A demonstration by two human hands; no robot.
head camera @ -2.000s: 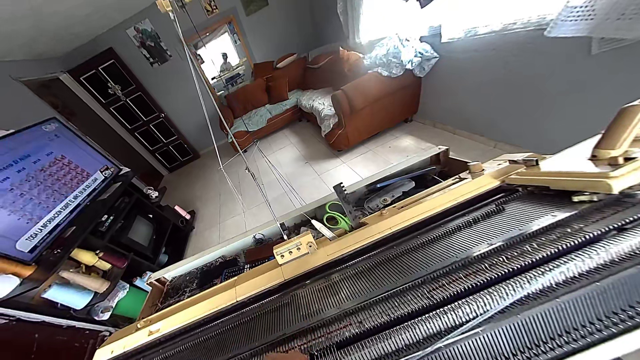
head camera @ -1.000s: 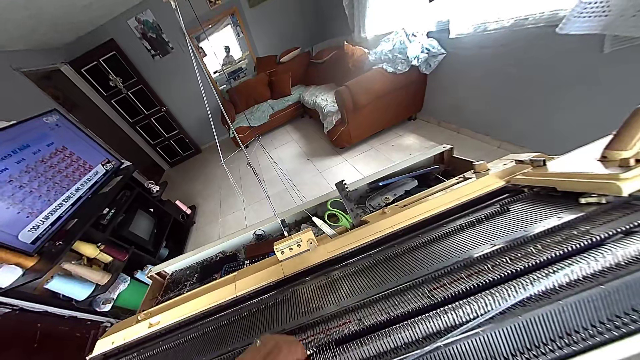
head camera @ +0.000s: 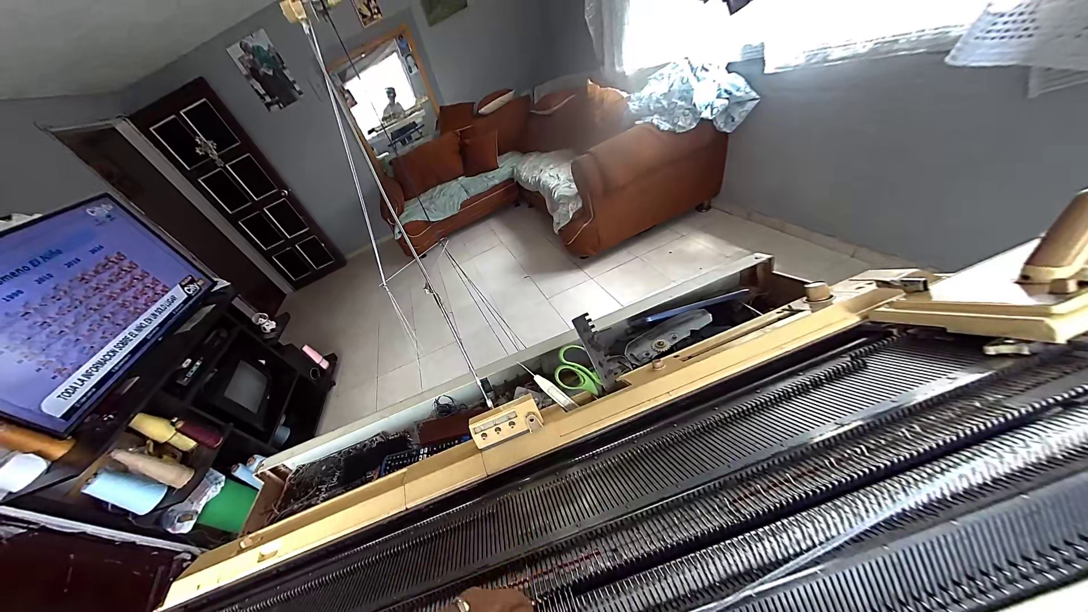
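Note:
A knitting machine fills the lower right, its needle bed (head camera: pixel 680 459) running diagonally with rows of metal needles. At the bottom edge, over the near needles, a small part of my left hand (head camera: pixel 497 600) shows, with a ring on a finger. Its fingertips are cut off or hidden, so its grip cannot be told. The cream carriage (head camera: pixel 986 310), with a brown handle, sits on the bed at the far right. A small cream counter block (head camera: pixel 503 425) is on the back rail. Thin yarn strands (head camera: pixel 450 323) hang behind it. My right hand is out of view.
Behind the rail, a long tray (head camera: pixel 544 348) holds green-handled scissors (head camera: pixel 578 374), a white-handled tool (head camera: pixel 552 393) and a blue tool (head camera: pixel 693 306). A television (head camera: pixel 93 297) and shelves with yarn cones (head camera: pixel 127 490) stand left. A brown sofa (head camera: pixel 654 178) is beyond.
My left hand, absent from the oldest frame, came into view at the bottom edge one second ago. It now shows lower, with less of it visible. The carriage stays at the right.

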